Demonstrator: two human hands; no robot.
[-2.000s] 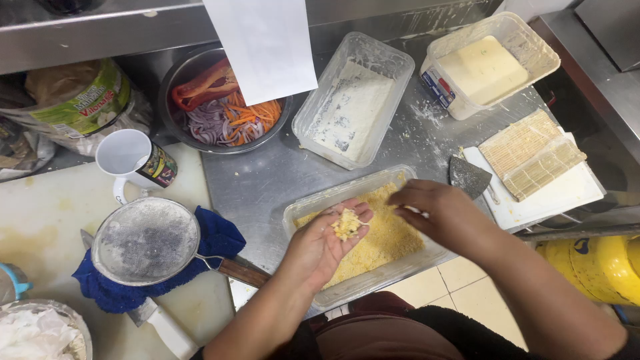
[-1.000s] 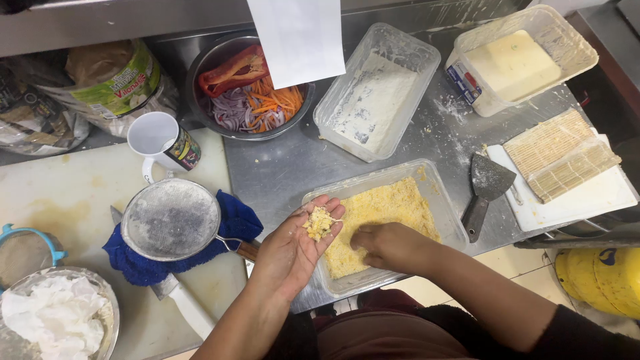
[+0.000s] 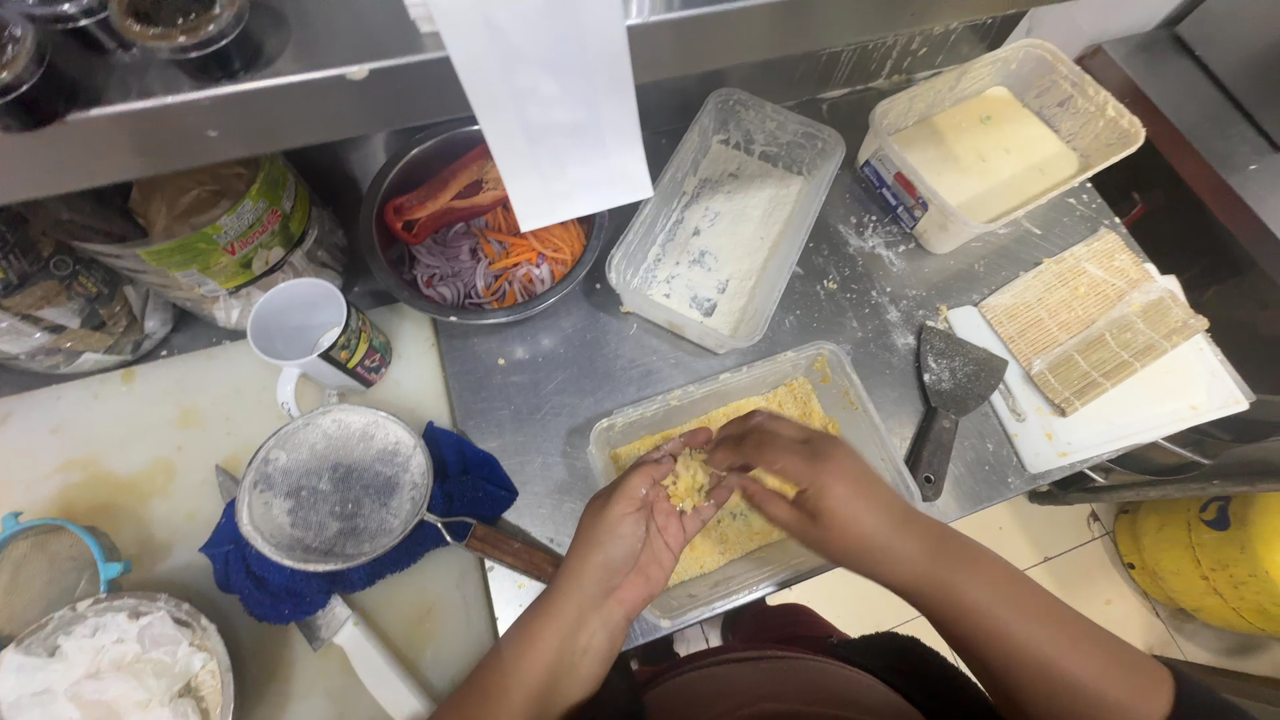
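Above a plastic tub of yellow crumbs (image 3: 730, 545), my left hand (image 3: 640, 520) is cupped palm up and holds a small clump of pale yellow crumbly food (image 3: 688, 480). My right hand (image 3: 800, 480) is right beside it, fingers bent and slightly blurred at the clump's edge; whether they pinch any crumbs cannot be told. Behind the crumb tub lies a plastic tub with white flour (image 3: 725, 230). A tub of pale batter (image 3: 985, 150) stands at the back right. To the right of the crumbs rests a metal scraper with a dark handle (image 3: 955, 380).
A steel bowl of sliced onion, carrot and red pepper (image 3: 485, 310) stands behind, partly under hanging white paper (image 3: 545, 110). At left are a mug (image 3: 300, 325), a sieve (image 3: 335, 487) on blue cloth (image 3: 465, 480) and a white-handled knife (image 3: 375, 660). A bamboo mat (image 3: 1090, 310) lies right.
My right hand was down in the crumbs a second ago; now it is raised beside my left palm. The left hand still holds the clump.
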